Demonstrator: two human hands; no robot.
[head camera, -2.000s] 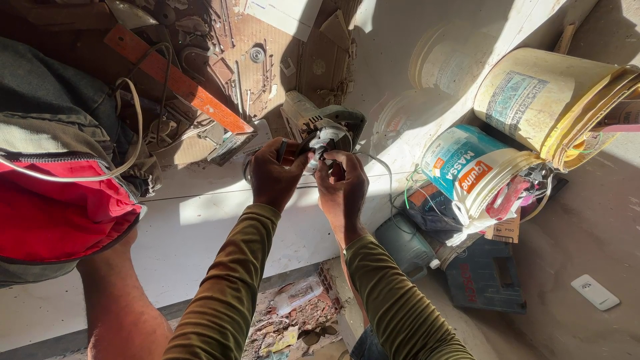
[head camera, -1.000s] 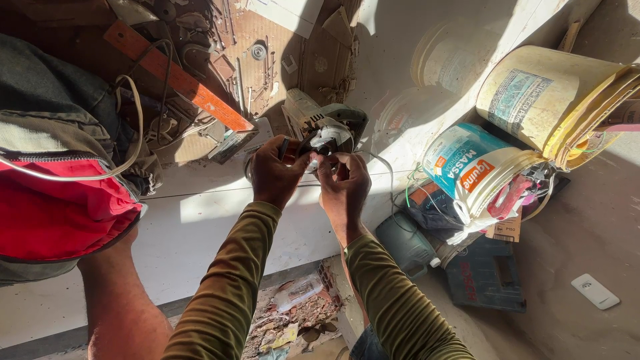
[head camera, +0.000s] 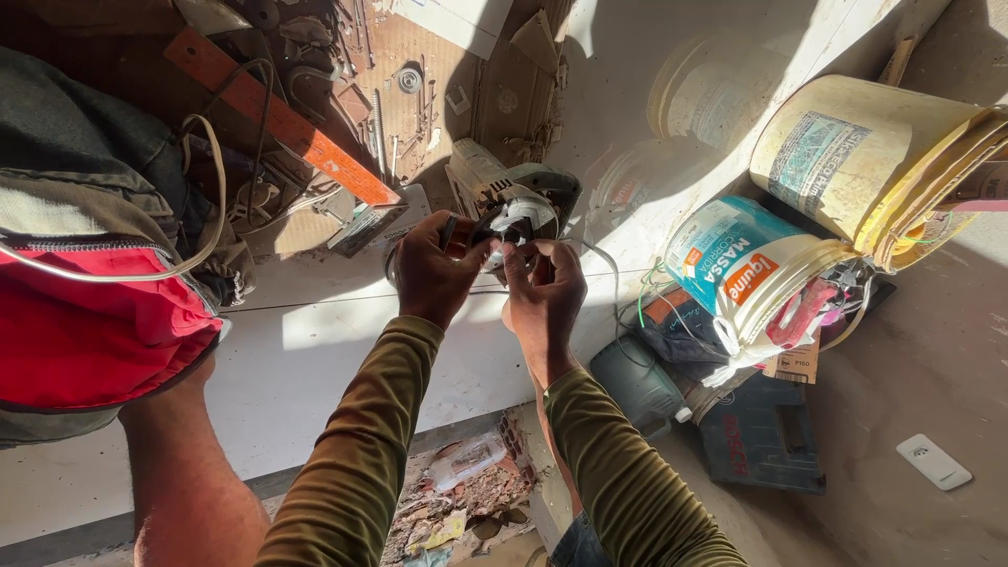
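A handheld circular saw or similar power tool (head camera: 524, 206), with a metal housing, lies on the white surface near the middle of the head view. My left hand (head camera: 441, 268) grips its left side, the thumb reaching to the central hub. My right hand (head camera: 543, 287) pinches at the same hub with thumb and index finger. What the fingertips hold there is too small to tell. Just left of my left hand is an orange metal bar (head camera: 291, 126), and a thin cable (head camera: 614, 268) runs right of my right hand.
Screws, a washer (head camera: 409, 79) and scraps lie on cardboard at the top. At right are a putty bucket (head camera: 732, 252), a yellowed bucket (head camera: 835, 157), a grey jug (head camera: 634, 382) and a Bosch case (head camera: 760, 441). A red bag (head camera: 94, 331) fills the left; rubble (head camera: 472, 480) lies below.
Both hands stay at the tool's hub, with only small shifts of the fingers.
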